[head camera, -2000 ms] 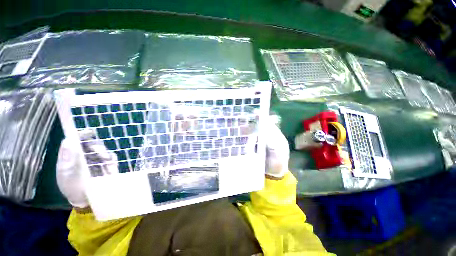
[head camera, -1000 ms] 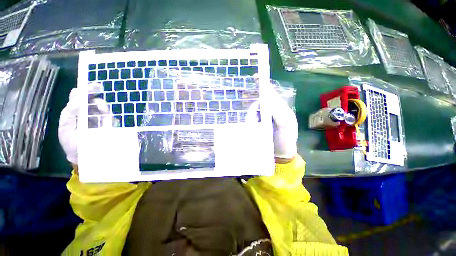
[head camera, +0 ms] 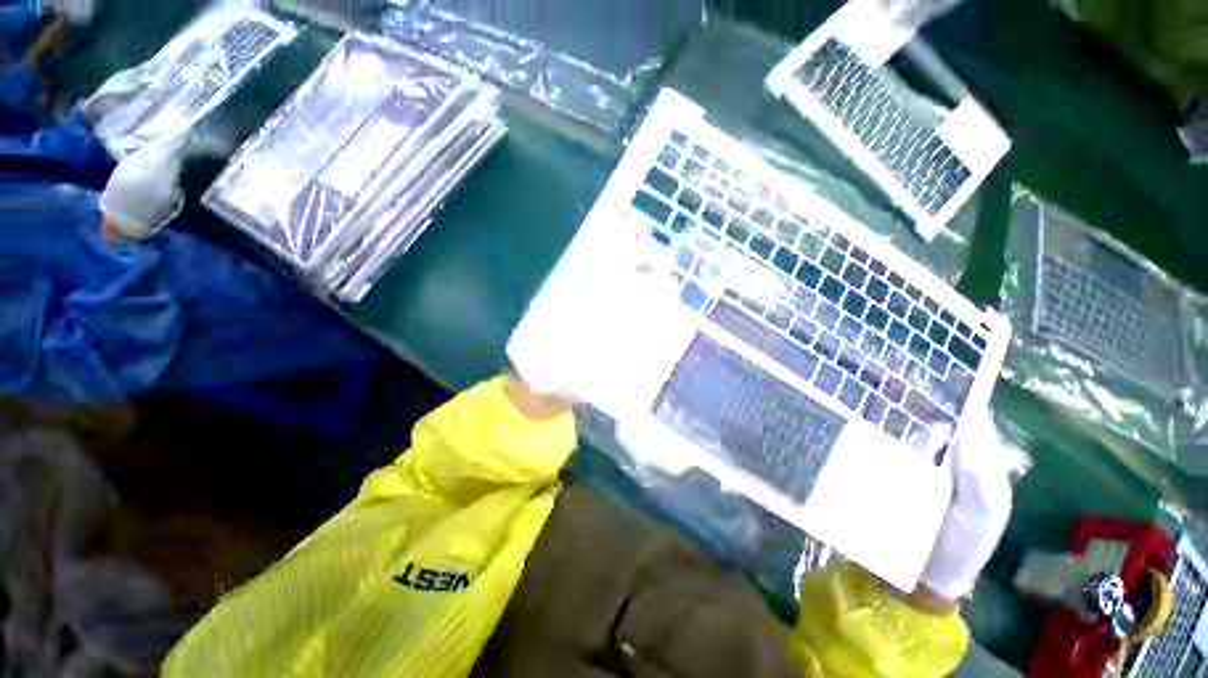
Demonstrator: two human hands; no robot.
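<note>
A bare silver laptop top case is held tilted in front of me, its left end raised in the picture. My right hand, in a white glove, grips its right edge. My left hand is at its lower left corner; most of it is hidden or lost in the glare, with only the wrist area clear. Bench and clear plastic show through the key holes and touchpad opening.
A stack of bagged top cases lies at left. A person in blue has a gloved hand beside another panel. A bare panel is beyond mine. A bagged panel and red holder are at right.
The view has swung left and tilted. The held panel now appears rotated and further right. The neighbour and another bare panel at the upper right have come into view.
</note>
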